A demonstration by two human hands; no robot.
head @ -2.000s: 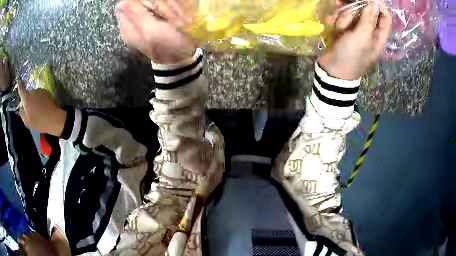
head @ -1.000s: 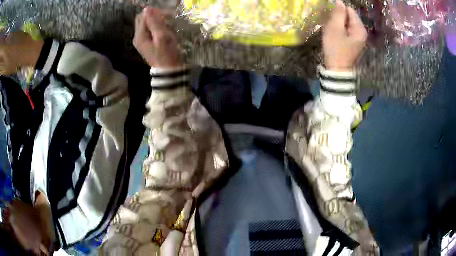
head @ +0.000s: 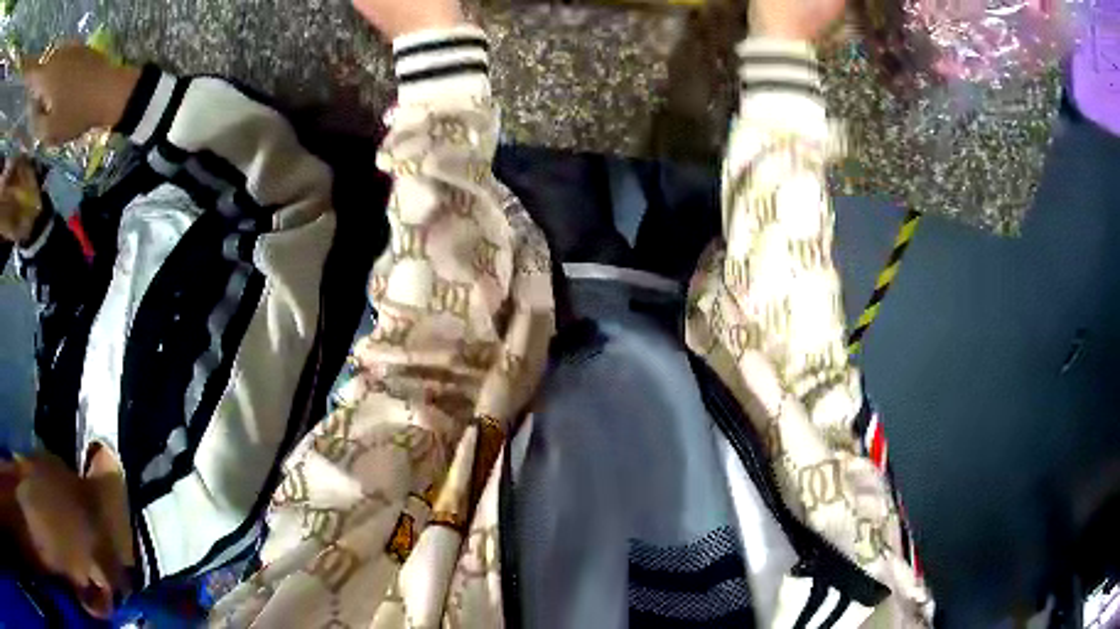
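Note:
My left hand [head: 412,12] is cut off by the top edge; only the wrist and heel of the hand show. My right hand [head: 796,17] is also cut off at the top edge, with its fingers out of the picture. A thin strip of yellow [head: 657,3] shows at the top edge between my hands, probably the lower rim of the bag of yellow pieces; the rest is out of view. Whether my hands touch it is hidden. The speckled grey table [head: 577,86] lies under both wrists.
A clear bag of pink pieces [head: 995,37] lies on the table at the upper right, beside a purple object [head: 1102,68]. A neighbour's hand [head: 80,92] is at the upper left near clear wrap. Striped tape [head: 887,277] marks the floor at right.
Both my hands have moved up, away from me, and mostly out of the picture. The bag of yellow pieces has moved up with them, leaving only a strip in view.

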